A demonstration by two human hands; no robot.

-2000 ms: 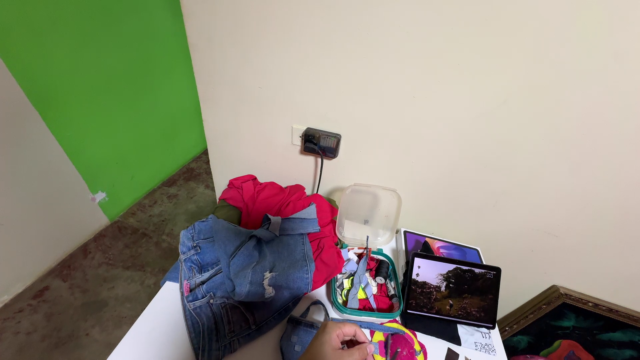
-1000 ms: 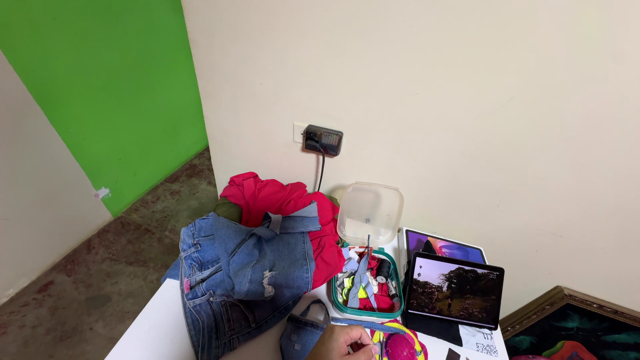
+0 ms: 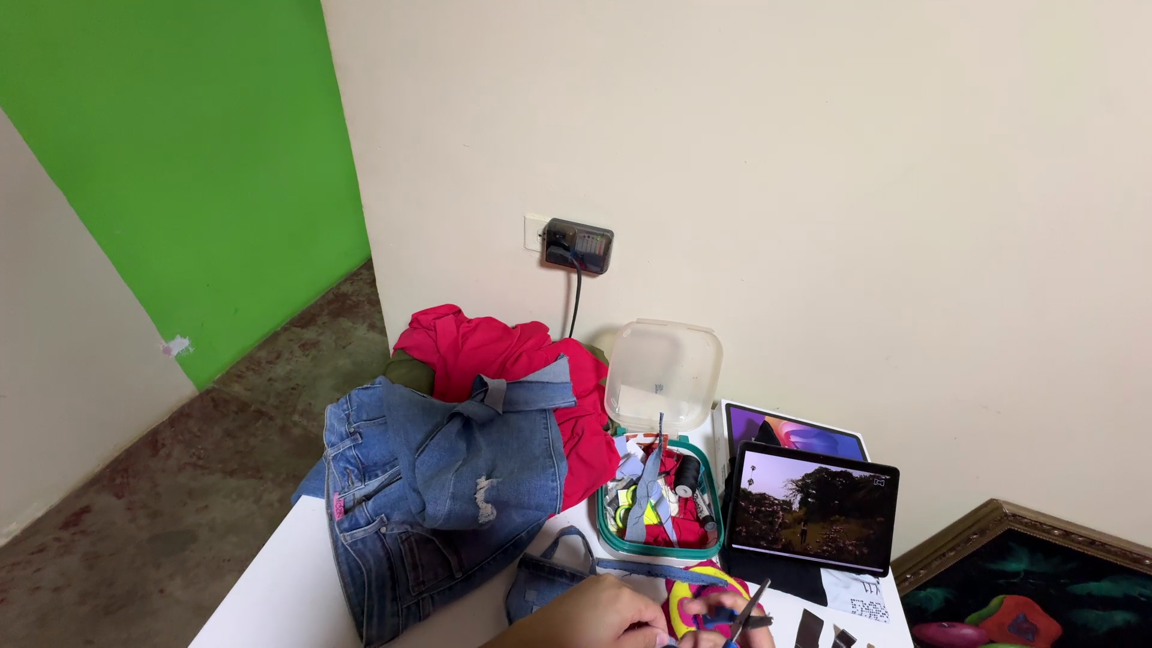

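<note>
At the bottom edge, my left hand (image 3: 598,616) has its fingers bent together on a small bluish fabric piece (image 3: 670,641), mostly cut off by the frame. Just to its right, my right hand (image 3: 731,623) holds scissors (image 3: 752,605) with blue handles, blades apart and pointing up. Behind my right hand lies a pink and yellow textile item (image 3: 679,598), partly covered. A denim strip (image 3: 643,571) runs above my hands, and a small denim piece with a loop (image 3: 538,583) lies beside my left wrist.
Jeans (image 3: 450,504) and red cloth (image 3: 576,405) are heaped on the white table (image 3: 270,576). A green-rimmed container (image 3: 605,538) holds scraps and thread spools, its clear lid (image 3: 666,373) against the wall. A tablet (image 3: 814,508) stands at right; a framed picture (image 3: 1017,531) is beyond.
My right hand with the scissors has come into view beside my left hand, over the pink and yellow item. My left hand remains near the same place.
</note>
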